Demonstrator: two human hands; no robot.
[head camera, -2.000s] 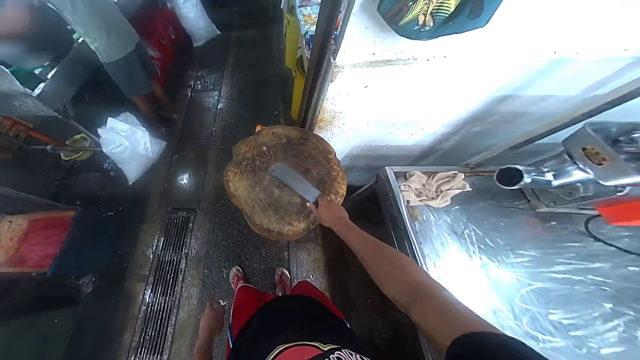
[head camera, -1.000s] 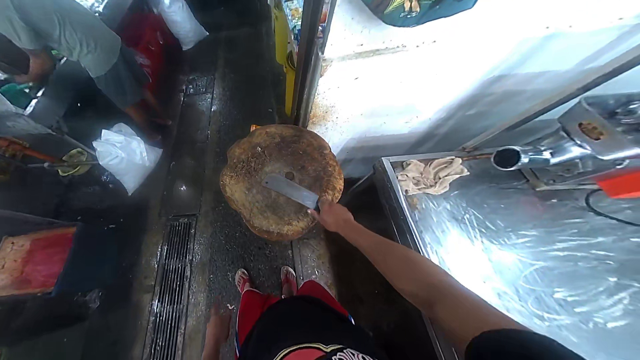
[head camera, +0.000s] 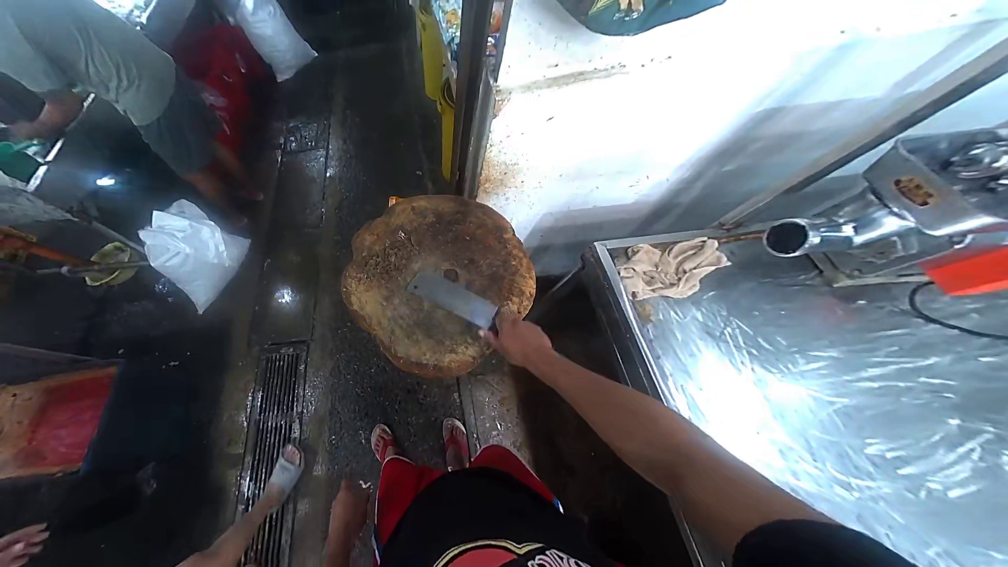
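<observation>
A thick round wooden chopping block (head camera: 417, 331) with a worn, uneven edge stands in front of me. A cleaver (head camera: 453, 299) lies with its broad blade over the block's top, the blade pointing up and left. My right hand (head camera: 520, 339) is closed around its handle at the block's right edge. My left hand (head camera: 349, 508) hangs low beside my left hip, apart from the block; its fingers are too unclear to read.
On the right, a steel table (head camera: 756, 378) bears a crumpled cloth (head camera: 673, 268) and a metal grinder (head camera: 890, 209). A floor grate (head camera: 276, 409), a white plastic bag (head camera: 193, 252) and a bending person (head camera: 102, 71) are on the left. Another person's foot (head camera: 285, 468) rests by the grate.
Another person's leg and foot have come into view at the lower left. The bending person's arm has shifted. My right hand keeps its hold on the cleaver over the block.
</observation>
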